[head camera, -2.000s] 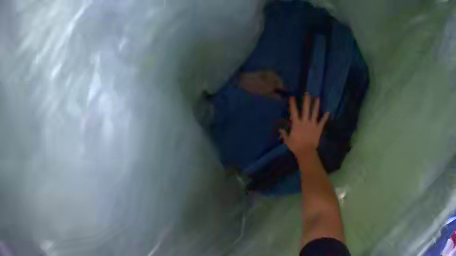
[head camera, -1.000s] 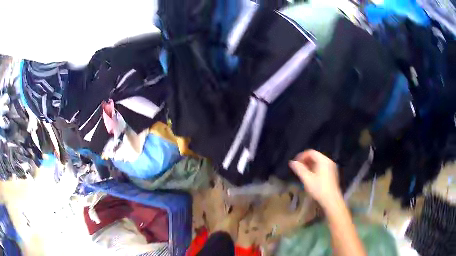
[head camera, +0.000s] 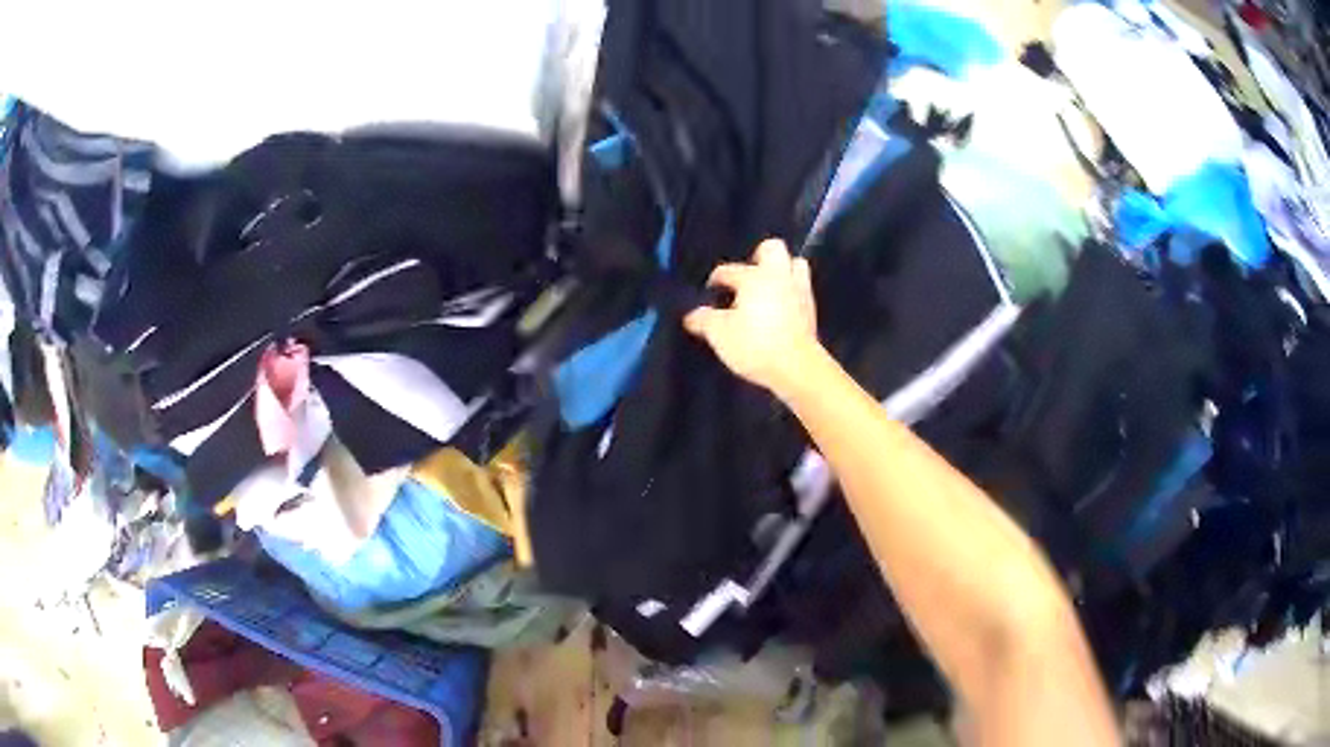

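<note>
A long black garment bundle (head camera: 620, 482) with blue patches lies across the dark cloth pile in front of me, narrowed around its middle. My right hand (head camera: 759, 314) reaches in from the bottom right, its fingers curled on the bundle's narrow middle; the fingertips partly sink into dark folds. More black cloth (head camera: 912, 511) with a pale stripe lies under and right of my forearm. My left hand is out of the picture.
A white tabletop (head camera: 292, 73) is at the upper left. A blue crate (head camera: 460, 686) with maroon cloth is at the lower left, near light blue cloth (head camera: 394, 540) and mustard cloth. Striped dark cloth (head camera: 73, 219) lies far left; scraps lie upper right.
The view has moved from inside the green sack to the cloth pile. My right hand has moved up and left from the pile's near edge onto the black bundle.
</note>
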